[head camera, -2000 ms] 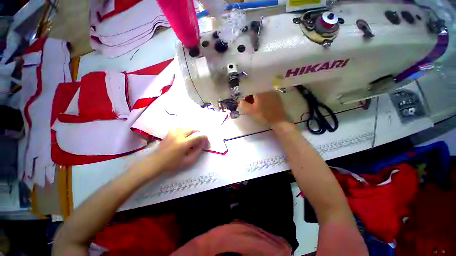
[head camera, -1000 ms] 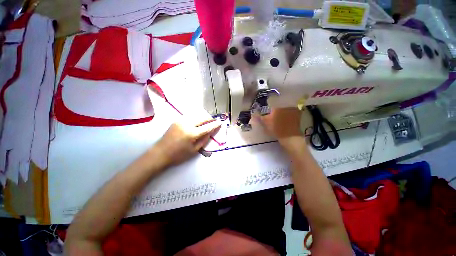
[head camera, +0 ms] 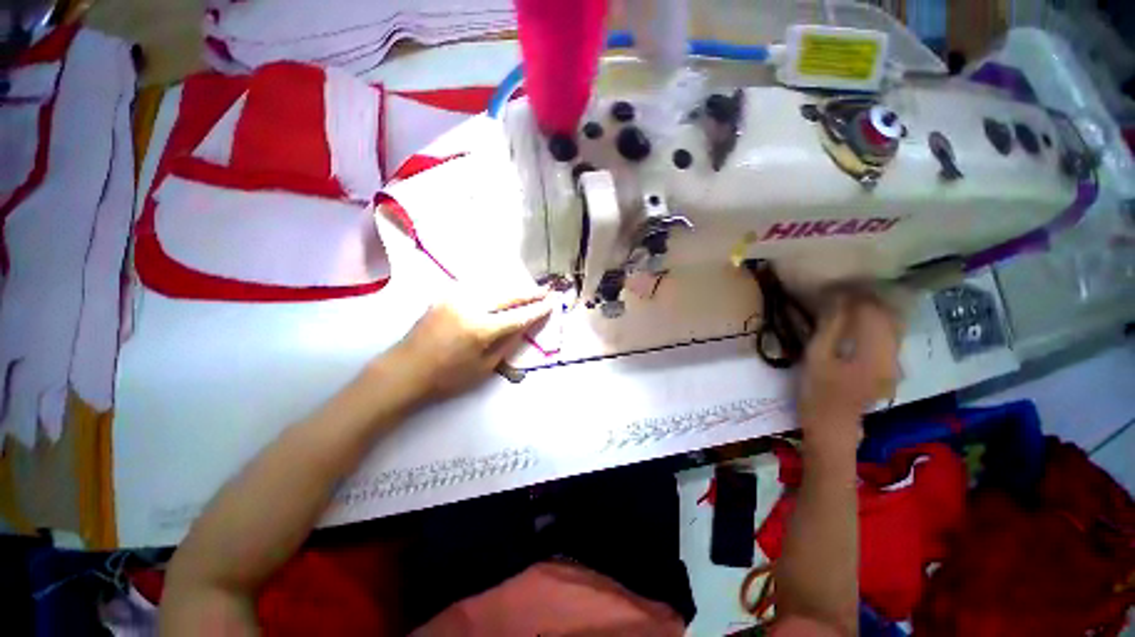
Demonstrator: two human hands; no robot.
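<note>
A pale garment panel with red edges lies left of and under the needle area of the white sewing machine, washed out by the bright lamp. My left hand rests on the panel's near end, fingertips beside the presser foot. Whether its fingers pinch the cloth is hard to tell. My right hand is blurred, over the bed beside the black scissors; its fingers partly cover the handles. Whether it holds them cannot be told.
More red and pale panels lie at left, with stacked pale pieces at the far left and behind. A pink thread cone stands before the machine head. Below right are a red heap, a blue crate and a small black rectangle.
My right hand has left the needle area and moved right to the scissors. My left hand has moved from the panel's near edge to beside the presser foot, and the panel has shifted.
</note>
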